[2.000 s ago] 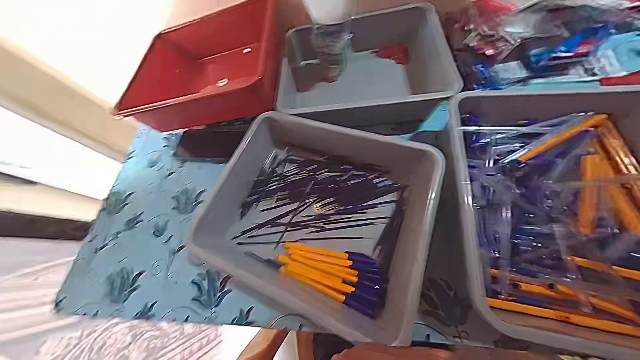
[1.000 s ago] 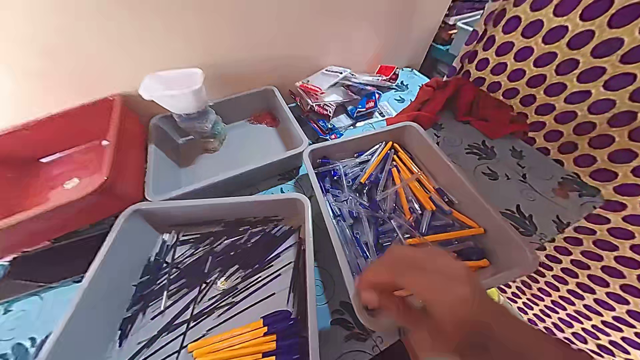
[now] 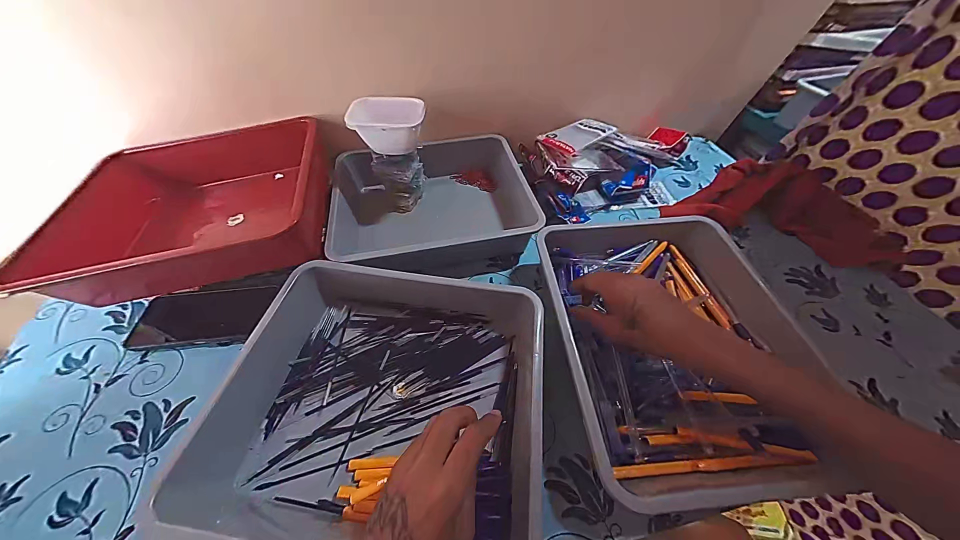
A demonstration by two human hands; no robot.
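My left hand (image 3: 435, 476) rests over the orange pens with dark blue caps (image 3: 367, 480) at the near end of the left grey tray (image 3: 532, 375); whether it grips any is hidden. Thin dark pen refills (image 3: 405, 352) lie scattered in that tray. My right hand (image 3: 630, 311) reaches into the right grey tray (image 3: 712, 229), its fingers among clear and blue pen parts (image 3: 622, 375) near the tray's left wall. Several orange pens (image 3: 694, 277) lie beside and below it. What the right fingertips hold cannot be told.
Behind stand a red tray (image 3: 300, 217) and a grey tray (image 3: 480, 240) with a white plastic cup (image 3: 386, 124) on a clear stack. A dark phone-like slab (image 3: 202, 315) lies left, plastic packets (image 3: 600, 161) at the back right, beside a red cloth (image 3: 795, 202).
My right hand has moved from the near-left edge of the right tray farther into it. My left hand has come into view over the orange pens. The view has shifted.
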